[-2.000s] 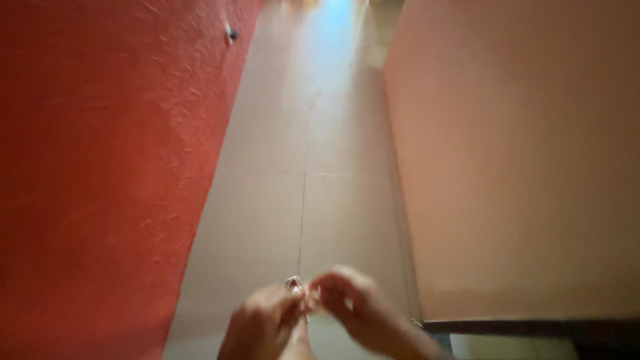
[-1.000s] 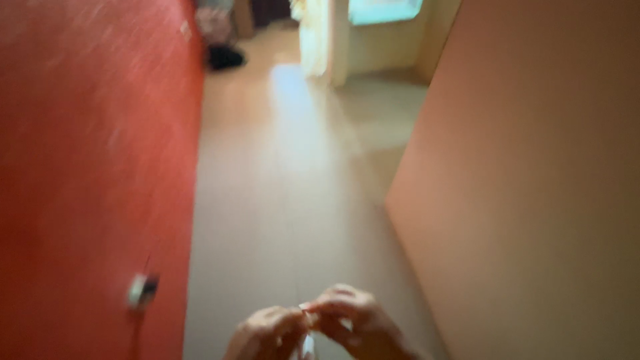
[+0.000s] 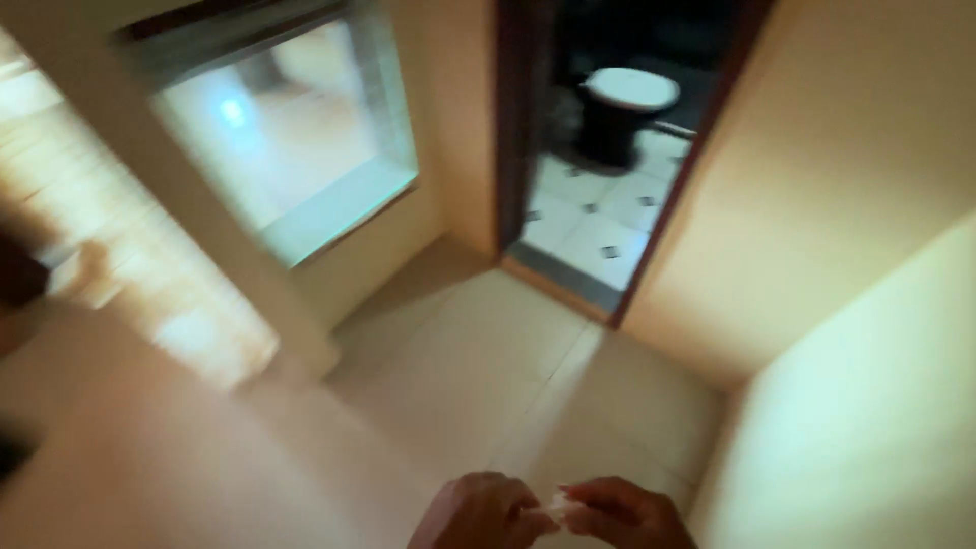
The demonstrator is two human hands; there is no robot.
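Low in the view, my left hand [image 3: 488,512] and my right hand [image 3: 621,512] are close together, fingertips nearly meeting. Between their fingers is a small pale object [image 3: 560,507], pinched from both sides; blur and the fingers hide what it is. Both hands are above the tiled floor [image 3: 473,366], and the wrists run out of the bottom edge.
Ahead, a dark-framed doorway [image 3: 518,130] shows a dark toilet with a white lid [image 3: 633,88] on a white tiled floor with small dark squares. Left of it is a recessed wall opening [image 3: 335,217]. A pale curtain [image 3: 152,252] hangs at left; a wall [image 3: 823,267] stands at right.
The view has swung from the passage beside the red wall to a corner with the bathroom doorway. My hands remain together at the bottom, fingers around the small pale object.
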